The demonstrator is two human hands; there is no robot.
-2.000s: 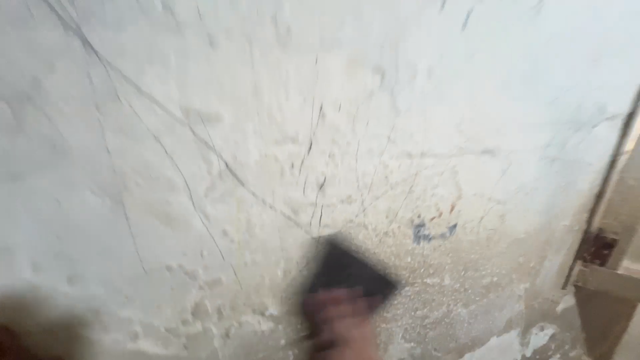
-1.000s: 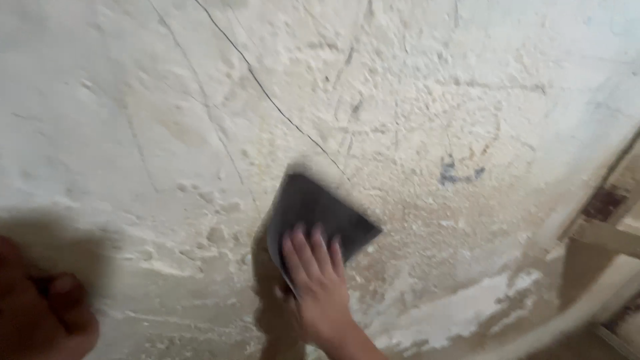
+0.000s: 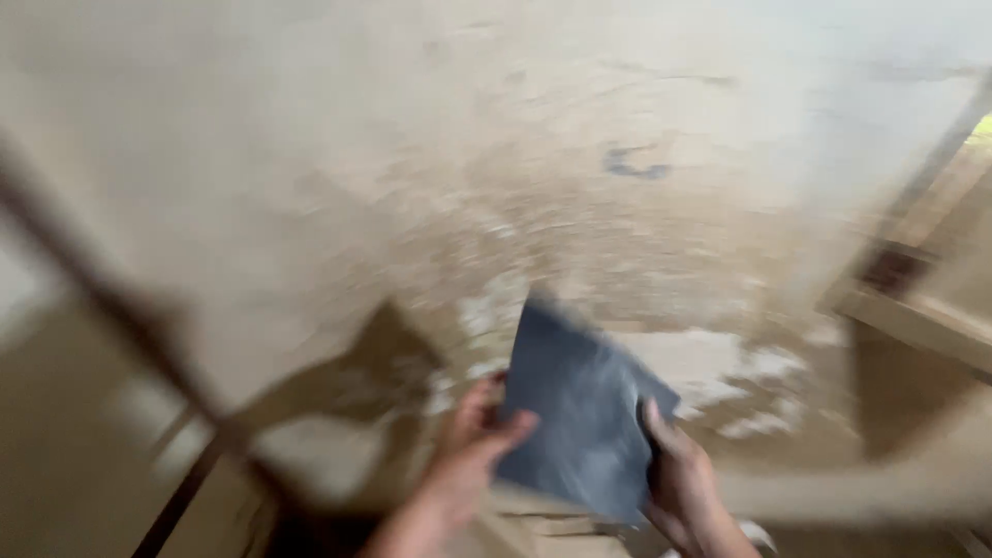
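A dark grey sheet of sandpaper (image 3: 577, 411), with pale dust smeared over its face, is held between both hands at the lower centre. My left hand (image 3: 473, 449) pinches its left edge, thumb on the near face. On the right edge, my right hand (image 3: 682, 473) grips the sheet, which buckles slightly by the thumb. Behind it stands a worn plaster wall (image 3: 465, 186) with bare brownish patches, white patches and a small blue mark (image 3: 637, 163). The sheet appears apart from the wall. Motion blurs the view.
A dark thin bar (image 3: 116, 302) runs diagonally across the left side, joined by another bar lower down. At the right edge is a wooden frame (image 3: 922, 318) with a ledge. Shadows fall on the lower wall.
The sheet was against the wall under my right hand; now both hands hold it lower down. My left hand has come in from the lower left to its left edge. The view has shifted.
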